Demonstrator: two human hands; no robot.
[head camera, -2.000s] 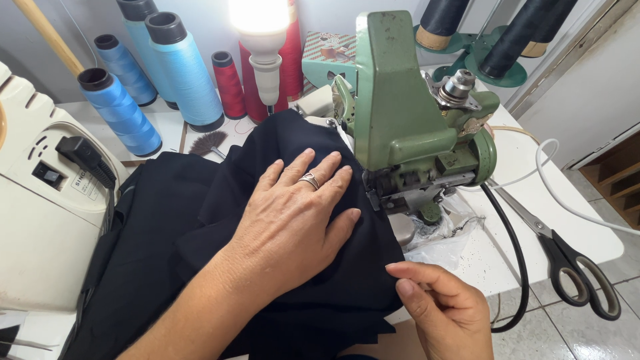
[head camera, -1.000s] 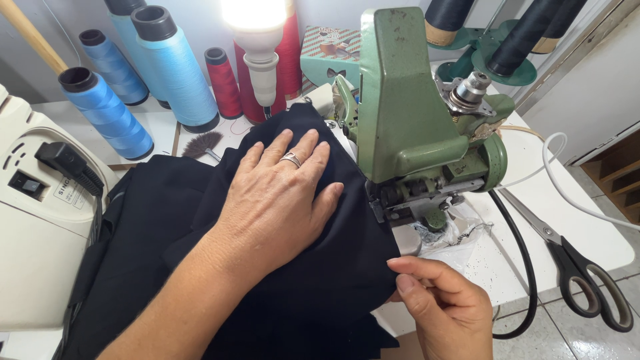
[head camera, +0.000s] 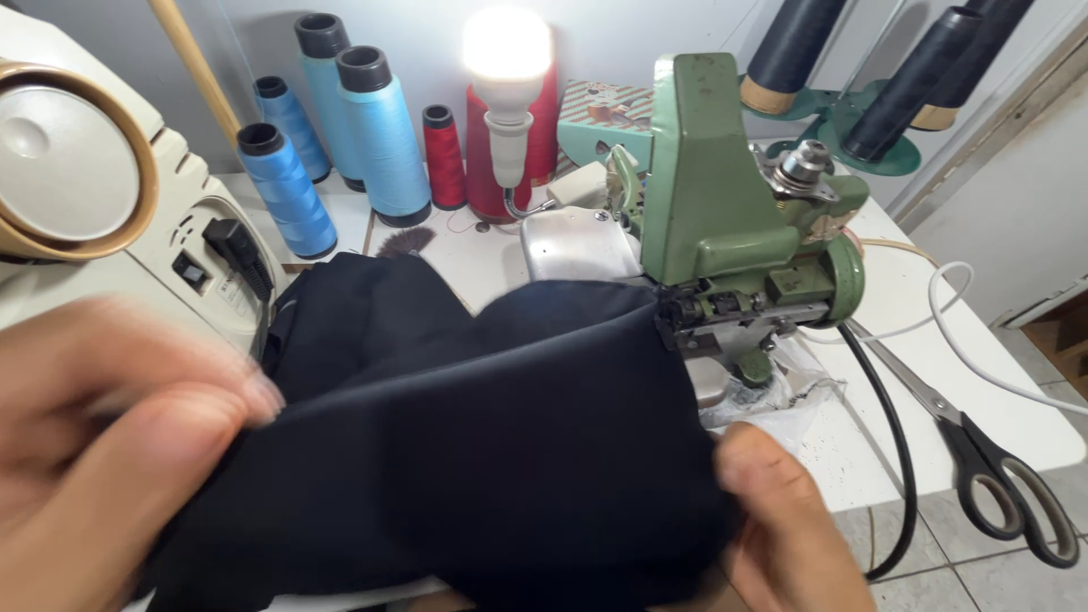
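A dark fabric piece (head camera: 527, 442) spans the lower middle, its upper edge raised in a fold and its far right corner at the needle area of a green overlock sewing machine (head camera: 718, 187). My left hand (head camera: 119, 425), blurred at the lower left, pinches the fabric's left part between thumb and fingers. At the fabric's right edge, below the machine, my right hand (head camera: 782, 518) grips it with the thumb on top; its fingers are partly hidden behind the cloth. More dark fabric lies bunched behind the fold. The machine's metal plate (head camera: 578, 246) shows beyond it.
A cream sewing machine (head camera: 161, 229) stands at left. Blue thread cones (head camera: 382, 144), red thread cones (head camera: 444, 161) and a lit bulb (head camera: 507, 68) stand behind. Black-handled scissors (head camera: 977, 459) lie at the right table edge, near a black cable (head camera: 901, 459). Dark thread cones (head camera: 909, 85) stand back right.
My left hand has left its flat position on the fabric and moved left, now pinching the cloth. The fabric has been lifted into a fold, uncovering the metal plate. My right hand stays at the right edge.
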